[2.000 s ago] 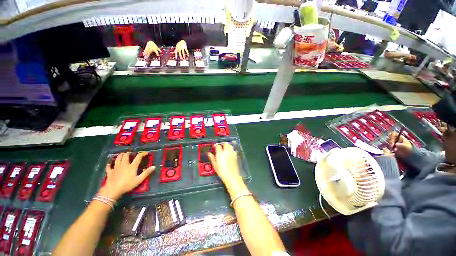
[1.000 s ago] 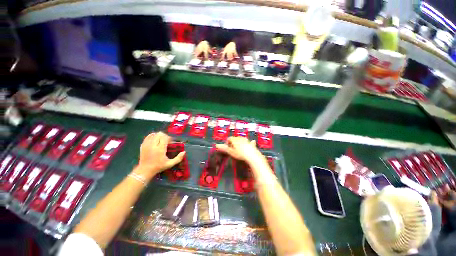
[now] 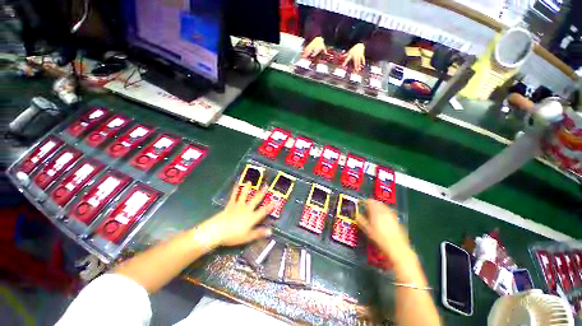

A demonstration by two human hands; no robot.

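Note:
A clear blister tray [image 3: 290, 221] lies in front of me with two rows of red phones. The far-row phones [image 3: 327, 160] lie face down. The near-row keypad phones [image 3: 314, 209] lie face up, with yellow-edged screens and white-red keys. My left hand [image 3: 239, 219] is spread over the lower parts of the leftmost near-row phones, with nothing seen held. My right hand [image 3: 383, 229] is bent over the right end of the near row and mostly hides a red phone [image 3: 378, 256]; its grip is hidden. Dark flat blocks [image 3: 281, 261] lie at the tray's near edge.
A full tray [image 3: 76, 232] of face-down phones stands left. A monitor [image 3: 175, 38] is upper left. A smartphone [image 3: 457, 278], crumpled wrapper [image 3: 492, 262], small fan [image 3: 533, 312] and another tray are right. A slanted post [image 3: 488, 169] rises behind. Another person's hands [image 3: 353, 56] are across the bench.
The near-row phones in view, face down before, now show keys and yellow-edged screens. My right hand has moved to the row's right end. The view has swung left.

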